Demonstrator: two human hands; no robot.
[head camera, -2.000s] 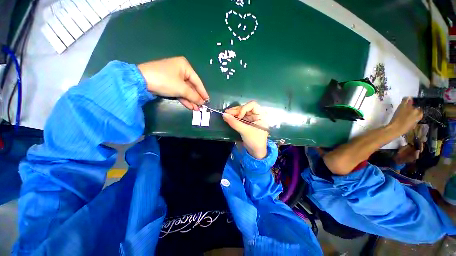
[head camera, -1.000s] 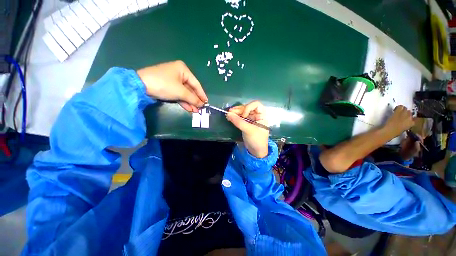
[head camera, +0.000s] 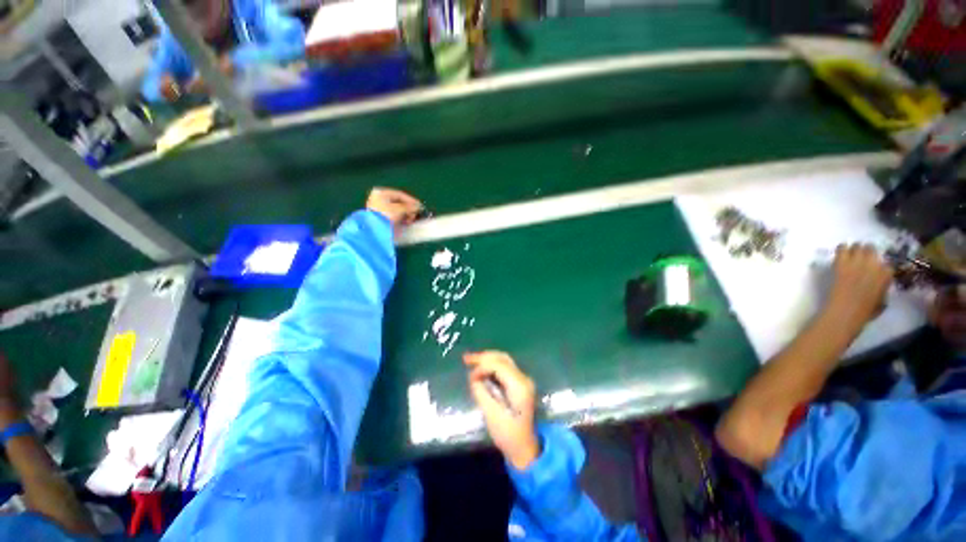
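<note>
My left hand is stretched far forward at the pale rail behind the bench. A dark speck shows by its fingertips, too small and blurred to tell whether it is held. My right hand is over the near part of the green bench, fingers curled. A dark trace shows at its fingers; I cannot tell if it is the tweezers. A white pad sheet lies left of my right hand at the bench edge. Tiny white pieces lie scattered beyond it, with a heart outline of them farther back.
A solder wire spool stands at right. A neighbour's hand works by small metal parts on white paper. At left are a blue bin, a grey metal box and red-handled cutters. Another person's arm shows far left.
The view has tilted up and shows the green lane behind. My left hand has left my right hand and reached forward to the rail. The tweezers between them no longer show clearly.
</note>
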